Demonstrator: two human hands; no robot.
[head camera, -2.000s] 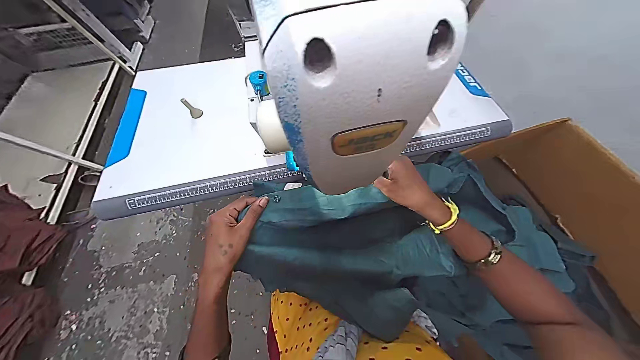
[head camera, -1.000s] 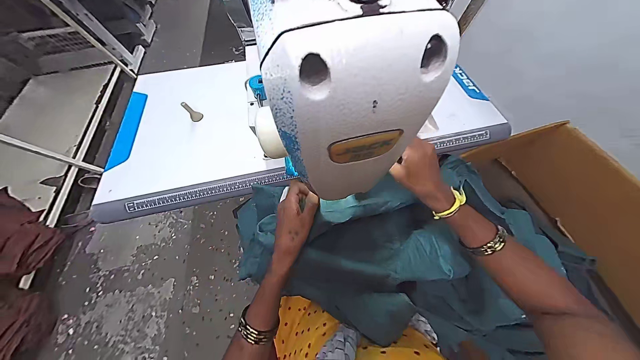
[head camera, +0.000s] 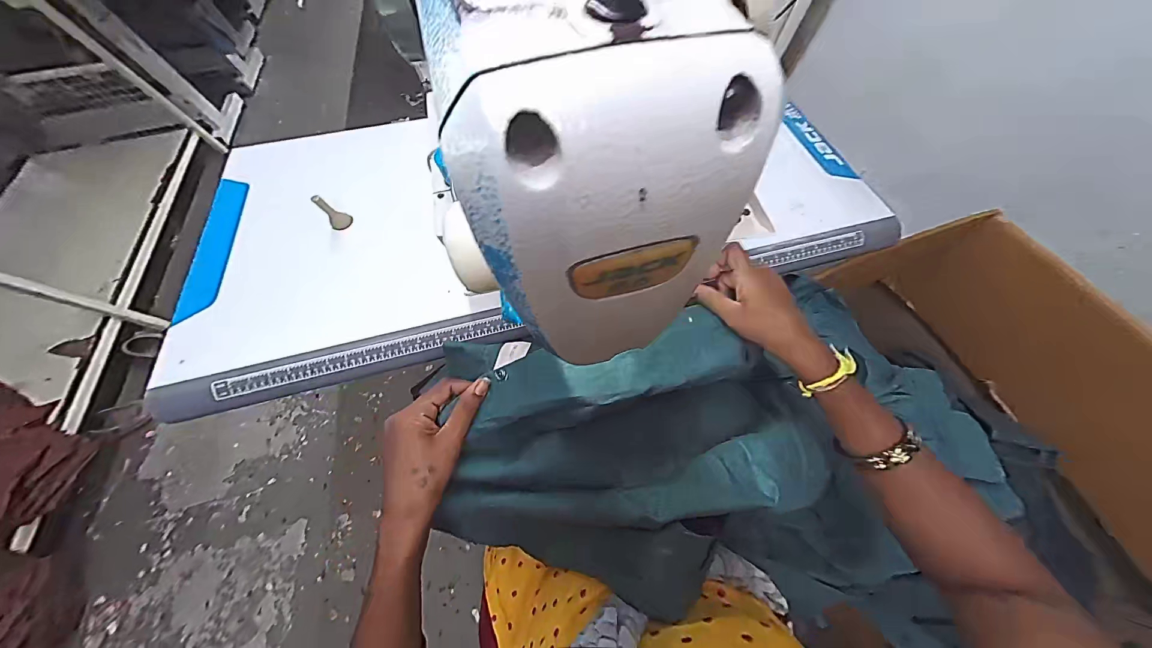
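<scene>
A white Jack sewing machine's head (head camera: 612, 198) fills the upper middle and hides its needle area. Dark teal fabric (head camera: 648, 450) spreads below it and over my lap. Thumb and fingers of my left hand (head camera: 436, 436) pinch the fabric's left edge, close beside a small white label (head camera: 512, 354). My right hand (head camera: 756, 301) grips the fabric's upper part at the right side of the machine head; its fingertips are partly hidden.
The white machine table (head camera: 297, 279) has a ruler strip along its front edge and a small spoon-shaped object (head camera: 332, 212) on top. A cardboard box (head camera: 1044, 360) stands at the right. Maroon fabric (head camera: 36, 459) and a metal rack (head camera: 117, 333) are at the left.
My left hand was close under the machine head one second ago; it has moved left and now pinches the fabric's edge. The white label, hidden a second ago, shows again.
</scene>
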